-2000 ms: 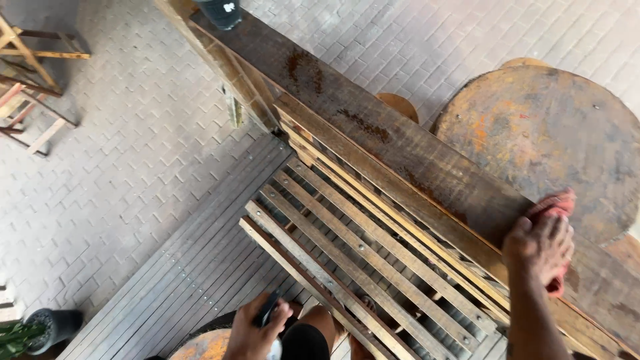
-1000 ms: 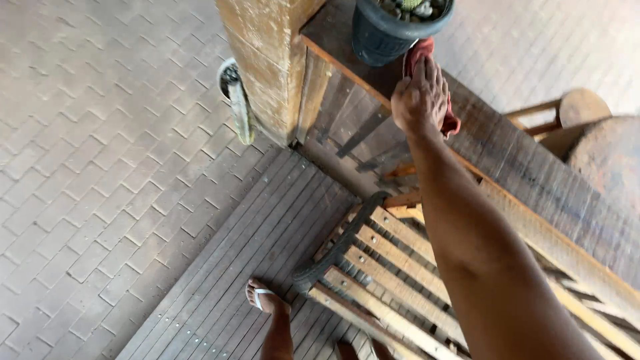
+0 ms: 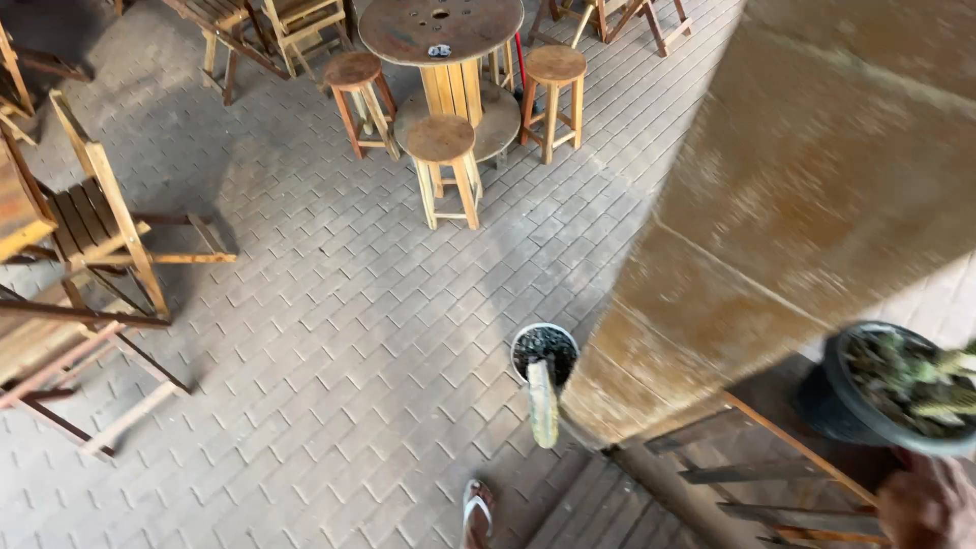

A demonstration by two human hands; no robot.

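At the lower right corner my right hand (image 3: 926, 499) is blurred and partly cut off, close under the rim of a dark plastic pot (image 3: 839, 404) that holds a cactus (image 3: 907, 374). Its fingers are largely hidden by the pot, and whether they grip a cloth cannot be told. The pot stands on the dark wooden ledge (image 3: 770, 389) beside a tiled pillar (image 3: 732, 252). My left hand is out of view.
A white-rimmed pot (image 3: 545, 339) with a leaning cactus stands on the pavers at the pillar's foot. Wooden stools (image 3: 441, 141) surround a cable-spool table (image 3: 396, 30). Folding chairs (image 3: 114, 229) are at left. A sandalled foot (image 3: 478, 503) is beside the slatted deck (image 3: 602, 503).
My right hand moved along the ledge with a red cloth to the cactus pot between the earlier frames. My left hand, seen low with a dark-topped object at first, left view. The view swung left.
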